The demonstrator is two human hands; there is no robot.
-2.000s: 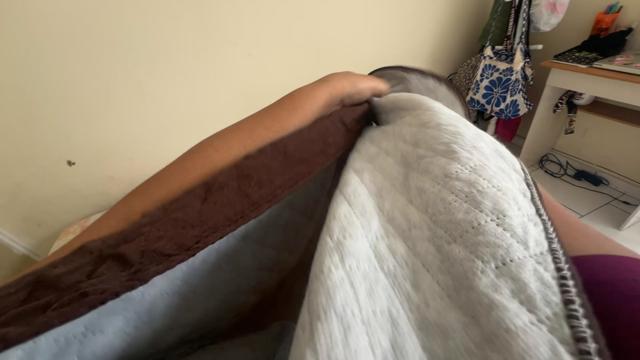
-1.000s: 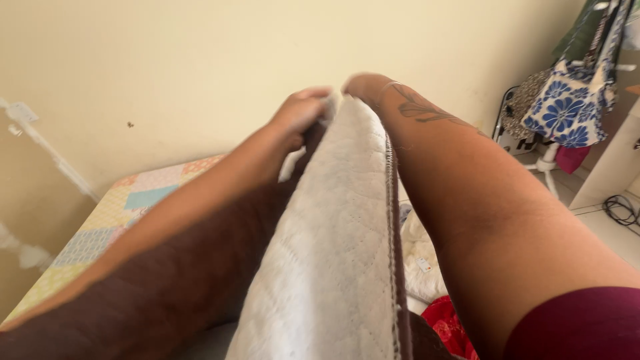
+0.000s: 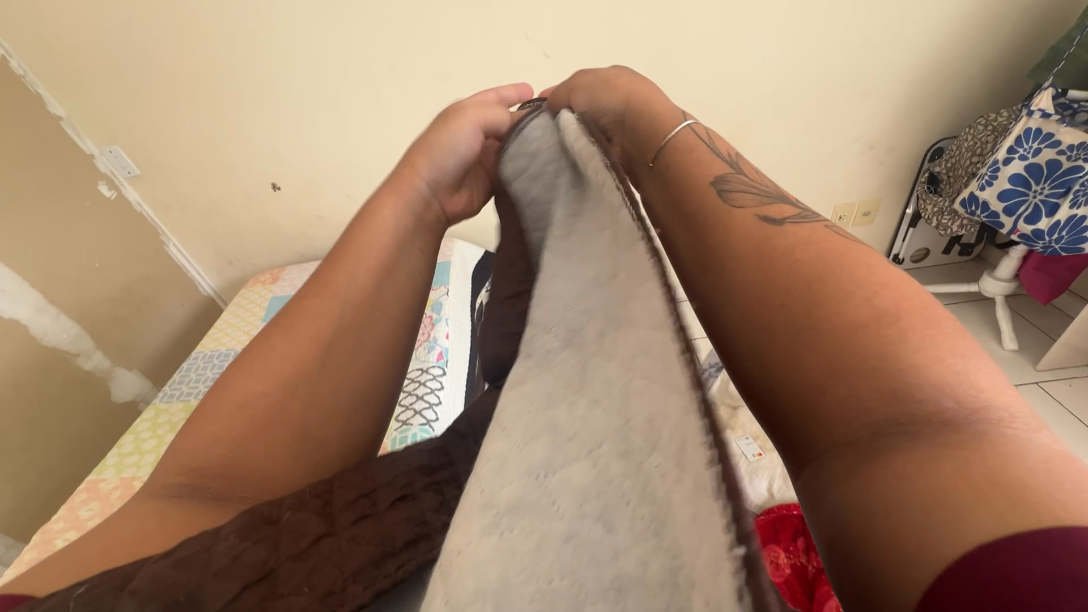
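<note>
A quilted cover [image 3: 586, 391], pale grey on one face and dark brown on the other, hangs from both raised hands at the upper middle. My left hand [image 3: 467, 153] grips its top edge with thumb and fingers, a fingertip sticking up. Close beside it, my right hand [image 3: 608, 106] holds the same edge from above, its fingers partly hidden behind the cloth. The brown side drapes across my left forearm at the bottom left, and a dark stitched border runs down the right side of the grey face.
A bed with a patchwork cover [image 3: 200, 374] stands at the left against the wall. A red cloth [image 3: 790, 552] and a white furry item [image 3: 752, 425] lie low at the right. Bags [image 3: 1033, 187] hang on a white stand [image 3: 1003, 285] at far right.
Two seconds ago the grey face was spread wide; now it hangs narrower between the hands. The right hand, out of sight then, shows beside the left. The view has shifted, showing more bed.
</note>
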